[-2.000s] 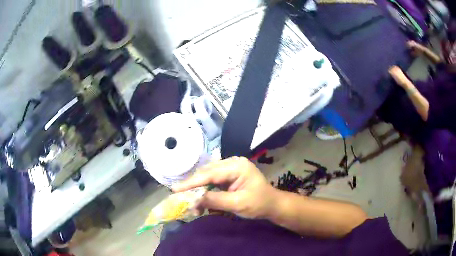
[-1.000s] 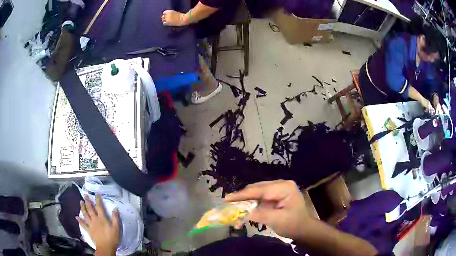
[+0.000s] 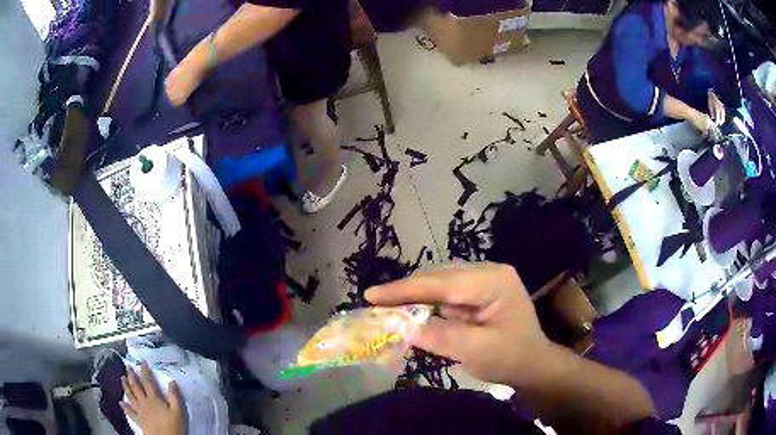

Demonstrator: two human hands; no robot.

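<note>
My right hand (image 3: pixel 476 319) holds a small clear snack packet (image 3: pixel 362 338) with a green edge and yellow-orange contents, pinched between thumb and fingers at lower centre. My left hand (image 3: pixel 153 403) lies palm down with fingers spread on a white bundle (image 3: pixel 197 386) at lower left, cut off by the bottom edge. Just beyond it, a dark fabric band (image 3: pixel 140 262) runs diagonally across a white patterned board (image 3: pixel 115 293). A white cone with a green top (image 3: pixel 155 174) stands on the board's far end.
A person (image 3: pixel 302 64) stands at a dark cloth-covered table at upper left. Another person (image 3: pixel 634 76) works at a pale table (image 3: pixel 634 217) at right. Black scraps (image 3: pixel 370 246) and a dark heap (image 3: pixel 540 234) lie on the floor. A cardboard box (image 3: pixel 481 38) stands at the back.
The view has swung from the sewing machine to the floor and board. My left hand has come into view on the white bundle. My right hand still holds the packet. The standing person's arm has shifted.
</note>
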